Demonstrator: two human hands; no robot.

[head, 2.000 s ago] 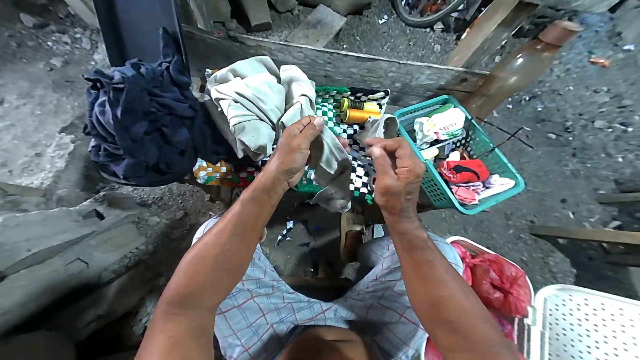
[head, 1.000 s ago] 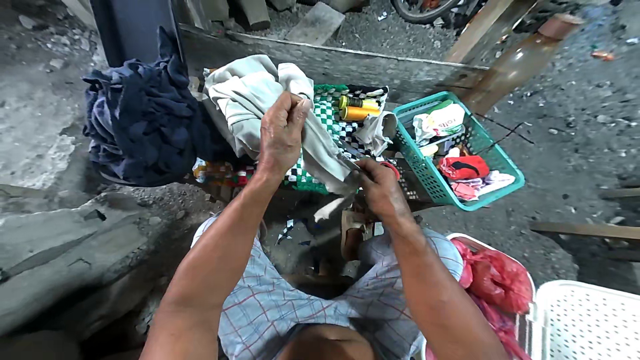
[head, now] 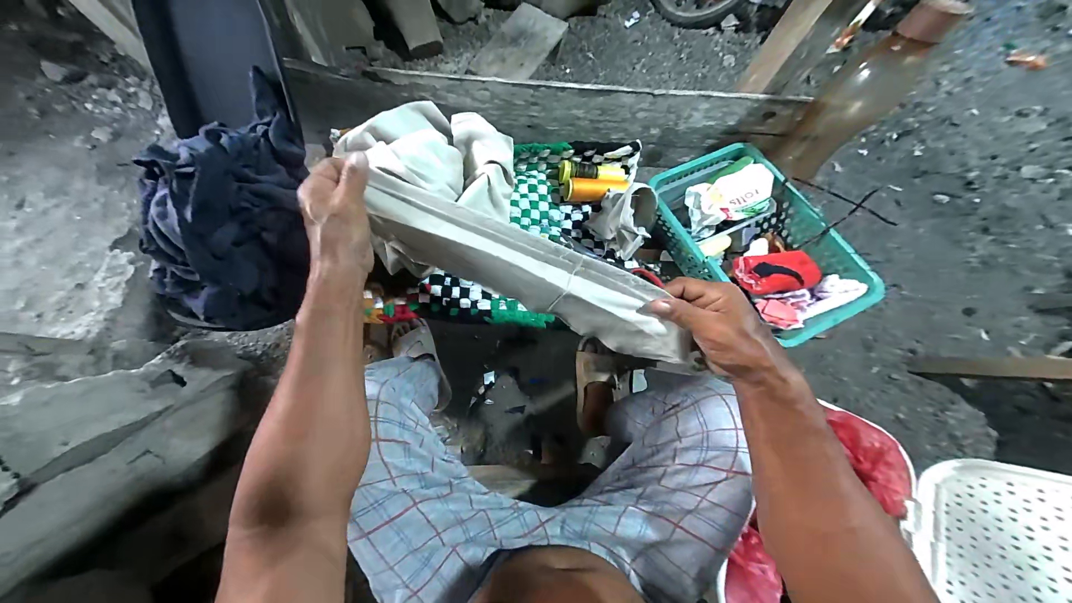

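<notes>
A length of light beige cloth (head: 502,251) is stretched between my two hands, sloping down to the right. My left hand (head: 337,205) grips its upper left end, beside a bunched part of the cloth. My right hand (head: 720,322) pinches the lower right end. Beneath lies a checkered woven mat (head: 540,197) in green, black and white. Yellow and orange thread spools (head: 595,188) rest on it, with a crumpled beige scrap (head: 624,219) close by. Part of a red-handled item (head: 646,276) shows behind the cloth near my right hand.
Dark blue cloth (head: 222,218) is heaped at the left. A teal plastic basket (head: 854,310) with packets and small fabric pieces stands at the right, near a brown bottle (head: 871,84). A wooden board (head: 670,117) runs behind the mat. A white perforated lid (head: 997,528) is at lower right.
My hands have moved apart, the left one leftward and the right one right and down. The cloth between them is now drawn out long; before, it hung looser with my hands closer together.
</notes>
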